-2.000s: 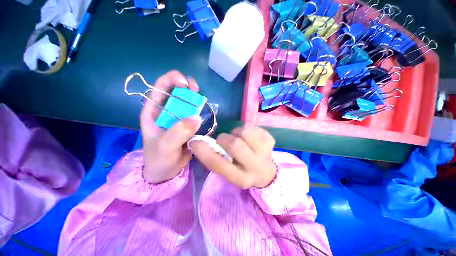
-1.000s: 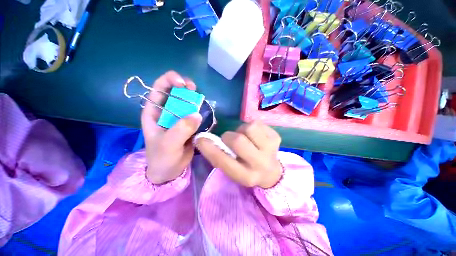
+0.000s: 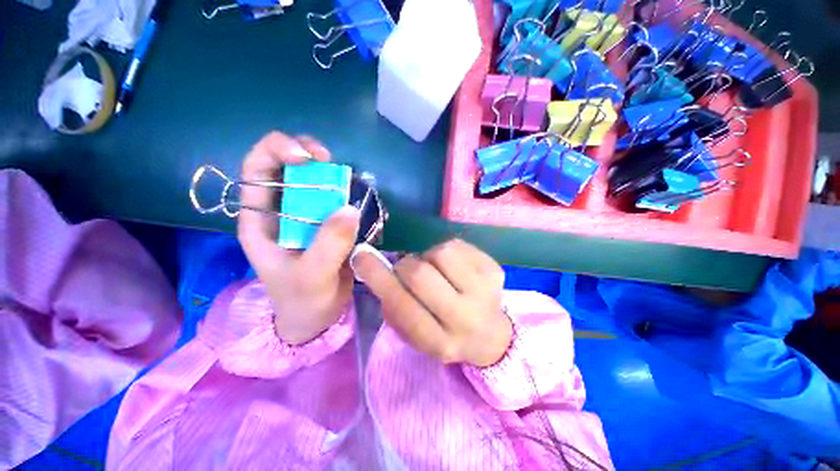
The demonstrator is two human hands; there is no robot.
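My left hand (image 3: 299, 267) grips a teal binder clip (image 3: 313, 204), its wire handles pointing left. The clip's jaws hold a round dark disc with a shiny rim, likely a watch head (image 3: 367, 208), at their right side. My right hand (image 3: 444, 299) has its index fingertip at the disc's lower edge, with a small white wiping cloth (image 3: 367, 254) around that fingertip. The other right fingers are curled. The far face of the disc is hidden.
A white bottle (image 3: 428, 69) stands left of a red compartment tray (image 3: 622, 230) filled with clipped pieces (image 3: 585, 120). Blue clips (image 3: 365, 26) lie left of the bottle. A tape roll (image 3: 110, 90), tissue and a pen (image 3: 138, 64) lie at the left. A neighbour's pink sleeve (image 3: 74, 313) shows at left.
The teal clip and my left hand have moved a little left, and the clip has turned until its handles lie nearly level. My right fingertip stays at the disc's lower edge.
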